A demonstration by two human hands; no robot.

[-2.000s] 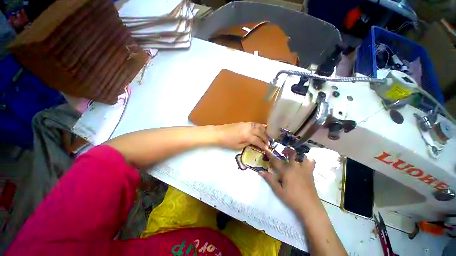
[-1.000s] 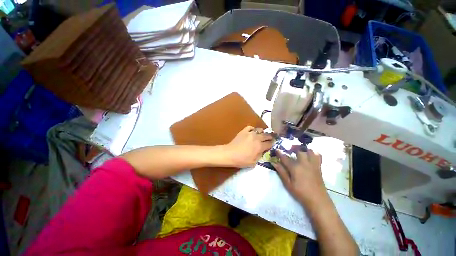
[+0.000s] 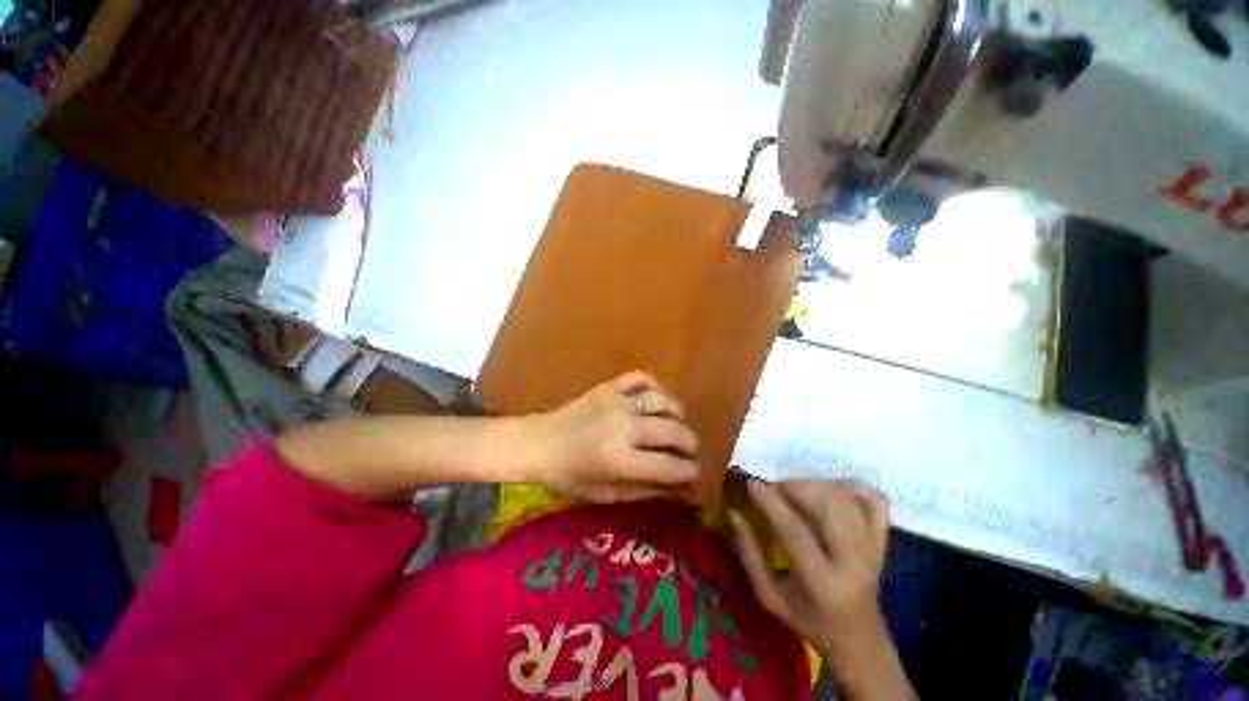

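Note:
The tan-brown leather panel (image 3: 637, 295) lies on the white table, its upper right corner by the needle area of the sewing machine (image 3: 877, 110). A small white label (image 3: 755, 223) sits at its upper right edge. My left hand (image 3: 619, 441) rests on the panel's near part with fingers curled, holding it near the table's front edge. My right hand (image 3: 811, 555) is at the panel's near right corner, fingers bent; whether it pinches the edge is unclear. The panel's near end is close to my shirt.
A tall brown panel stack (image 3: 233, 103) stands at the upper left. A black phone (image 3: 1103, 322) lies on the machine bed at right. Red-handled snips (image 3: 1181, 500) lie near the table's right front edge. Grey-green cloth (image 3: 254, 356) hangs at left.
The view has tilted down. The panel now extends from the needle toward my body, with a white label showing. Both hands have moved from the needle area to the panel's near end.

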